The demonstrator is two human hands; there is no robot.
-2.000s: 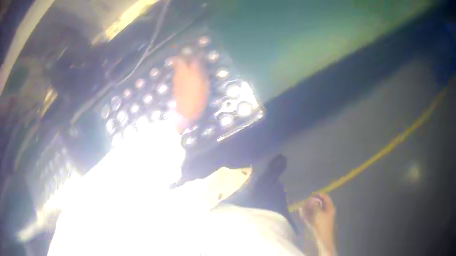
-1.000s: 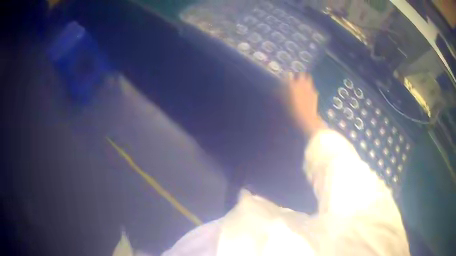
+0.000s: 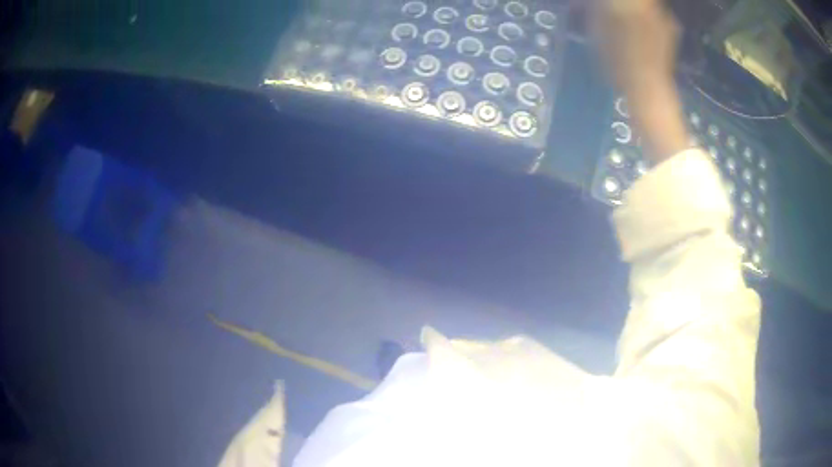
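My right hand [image 3: 639,55] is blurred near the top edge at the right, above the gap between two trays of round parts. Its fingers are cut off or smeared, so I cannot tell whether it holds anything. My forearm and cream sleeve cross the right tray and hide part of it. The left tray [image 3: 470,82] is a clear, flat tray with rows of shiny round parts; its left end looks hazy with glare. The right tray [image 3: 748,196] has smaller-looking round parts. My left hand is not in view.
Both trays lie near the front edge of a green surface [image 3: 201,41]. A blue object [image 3: 119,210] stands on the floor at the left. A yellow line [image 3: 283,351] runs along the floor. A thin cable [image 3: 748,116] and a pale yellow item [image 3: 757,64] are at the upper right.
The view has swung from the right side of the line to the left. Since a second ago, my right hand has moved off the left tray's corner, up and right.
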